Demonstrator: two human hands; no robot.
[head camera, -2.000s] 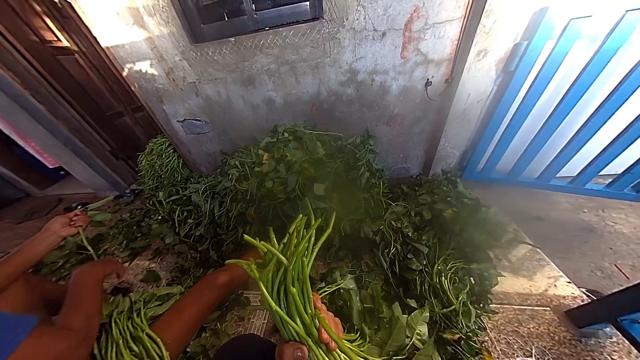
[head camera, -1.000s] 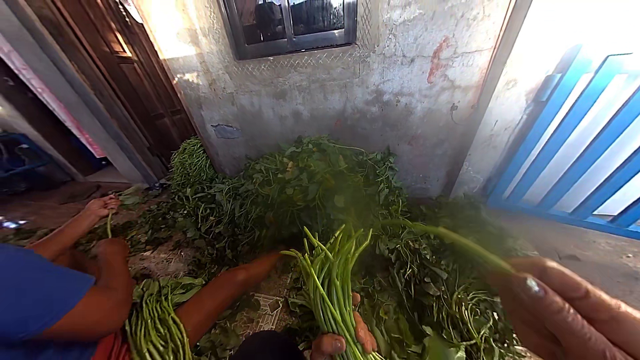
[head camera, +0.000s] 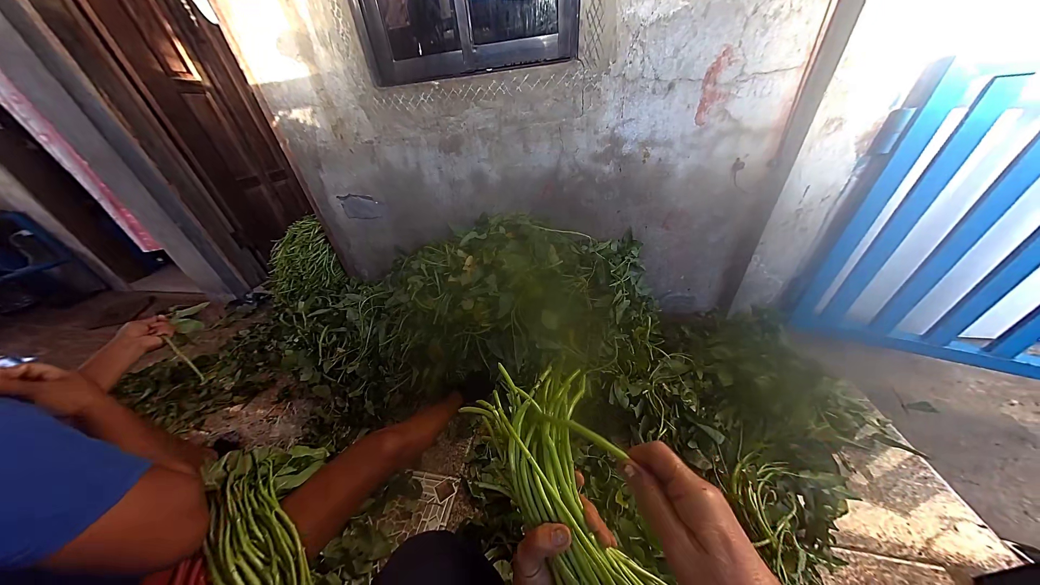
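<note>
My left hand (head camera: 543, 548) is closed around a bundle of long green stems (head camera: 544, 463), its thumb in front and fingers behind. The stems' tips point up and away from me. Just right of the bundle, my right hand (head camera: 691, 504) pinches one green stem (head camera: 597, 439) between thumb and fingers; that stem's far end meets the upper part of the bundle. Beyond both hands a large heap of leafy green vines (head camera: 520, 301) lies against the wall.
A person in a blue shirt (head camera: 65, 479) sits at left, holding a leafy stem (head camera: 185, 357), with another stem bundle (head camera: 252, 520) by the leg. More stems (head camera: 305, 260) are piled near a wooden door (head camera: 203, 122). A concrete wall (head camera: 520, 146) stands ahead, a blue gate (head camera: 934, 219) at right.
My right hand, out of view two seconds ago and at the right edge one second ago, has come left to the bundle with a stem. The other person's hands have moved apart.
</note>
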